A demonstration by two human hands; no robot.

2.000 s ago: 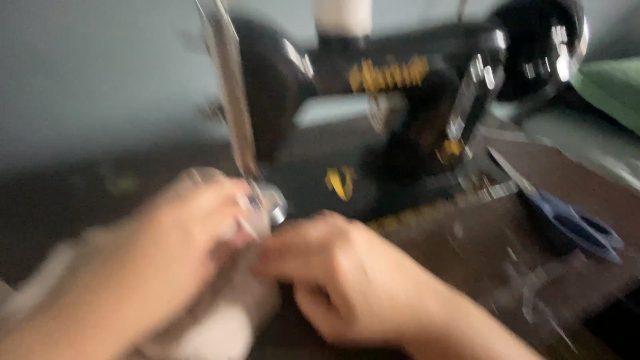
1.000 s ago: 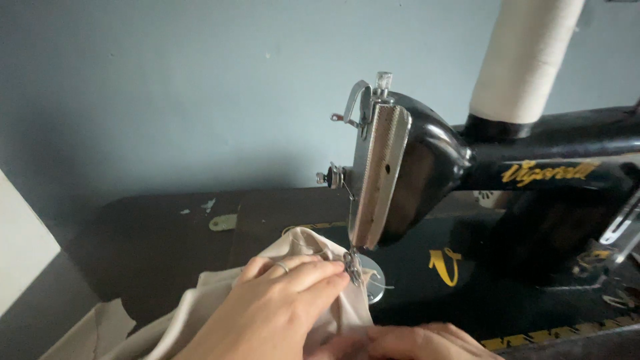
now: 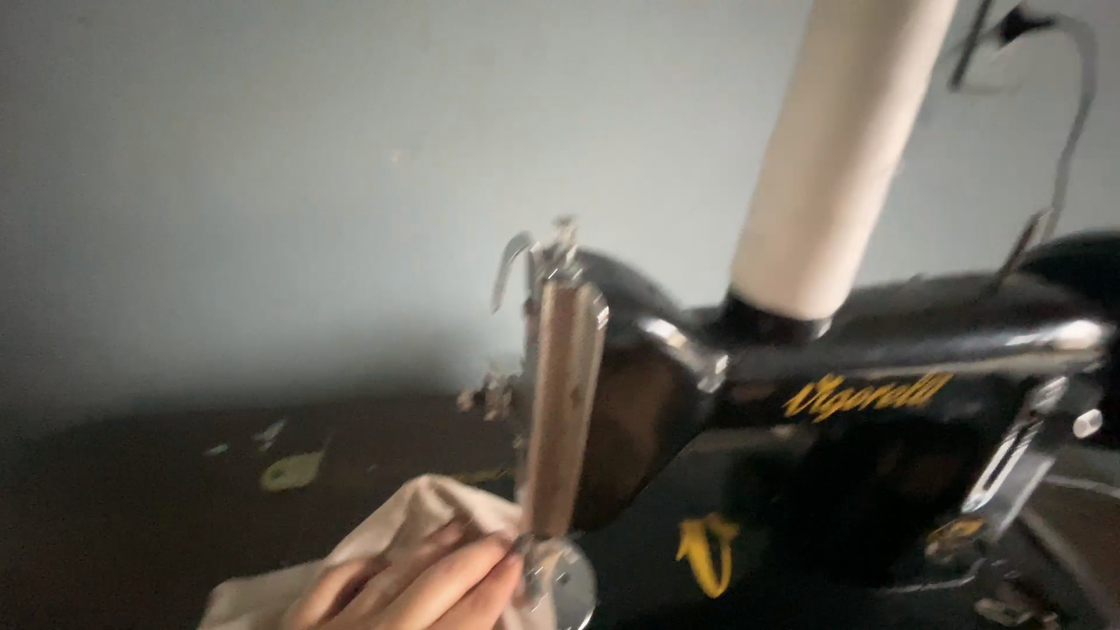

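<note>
A black Vigorelli sewing machine (image 3: 752, 394) fills the right half of the head view. Light beige fabric (image 3: 429, 503) lies at its needle area, beside the round metal needle plate (image 3: 575, 584). My left hand (image 3: 420, 582) rests on the fabric, fingertips close against the presser foot, which is blurred. Whether the fingers pinch the cloth or only press on it cannot be told. My right hand is outside the frame. The metal faceplate (image 3: 564, 402) stands just above my left fingertips.
A tall white thread cone (image 3: 840, 157) stands on top of the machine's arm. A pale tag-like piece (image 3: 291, 471) and small scraps (image 3: 269, 434) lie on the dark table (image 3: 157, 507) at left. Behind is a grey-blue wall (image 3: 262, 175); a cable (image 3: 1081, 114) hangs at upper right.
My right hand, seen at the bottom edge one second ago, is out of view. The view has shifted, and the scissors seen at right two seconds ago are not in it. My left hand remains on the fabric.
</note>
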